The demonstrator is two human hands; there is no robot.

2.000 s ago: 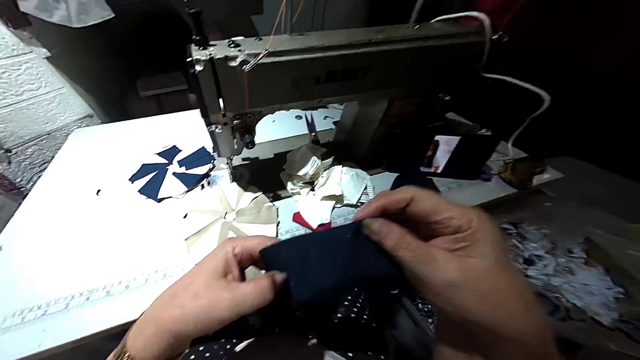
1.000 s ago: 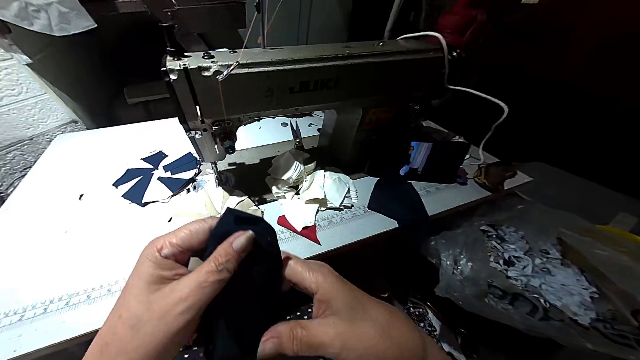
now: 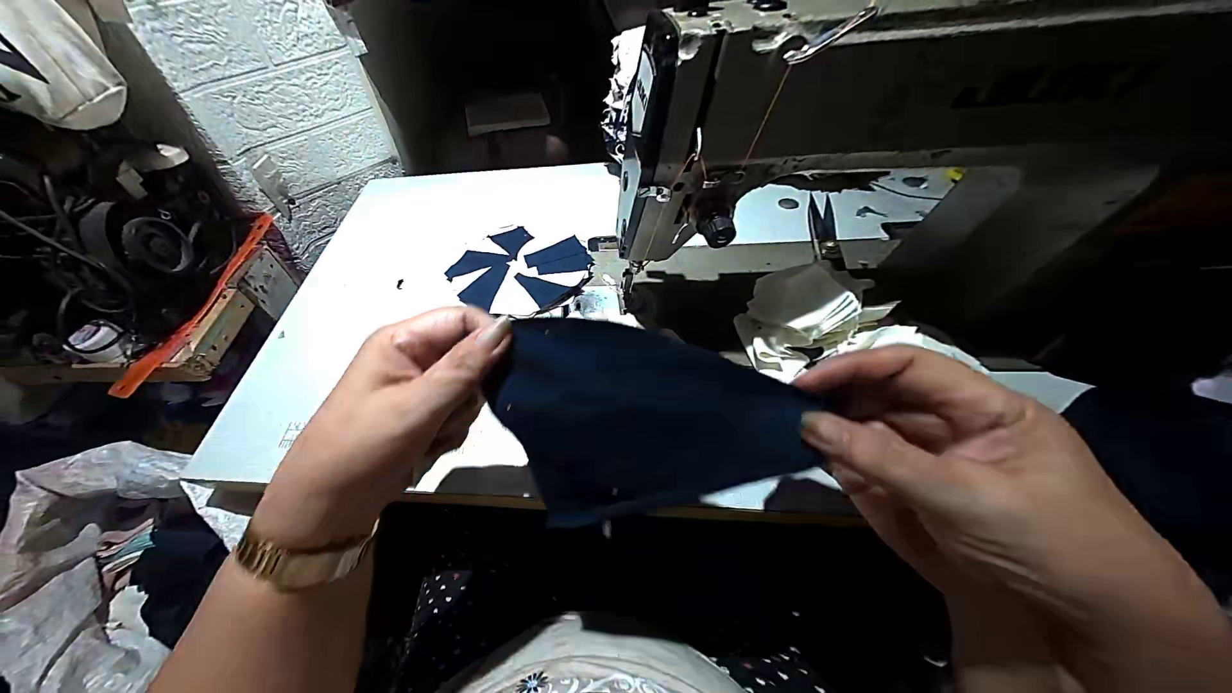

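A dark navy fabric piece (image 3: pixel 645 419) is stretched between my hands above the front edge of the white sewing table. My left hand (image 3: pixel 414 395) pinches its upper left corner between thumb and fingers. At its narrower right end, my right hand (image 3: pixel 924 452) grips the cloth the same way. Behind the cloth stands an industrial sewing machine (image 3: pixel 885 106), its needle area near the cloth's top edge. A round arrangement of navy and white fabric wedges (image 3: pixel 520 269) lies on the table to the left of the needle. Cream fabric pieces (image 3: pixel 808 308) are heaped beside the machine bed.
Scissors (image 3: pixel 825 226) rest behind the cream pieces. At the left are a wooden crate (image 3: pixel 217 337) with an orange strip and a motor-like machine part (image 3: pixel 144 241). A plastic bag (image 3: pixel 58 558) with cloth scraps is at lower left. More dark cloth (image 3: pixel 1155 452) lies at right.
The navy cloth was bunched upright between my hands a second ago; now it is spread out flat, with my hands farther apart. The view has swung to the left.
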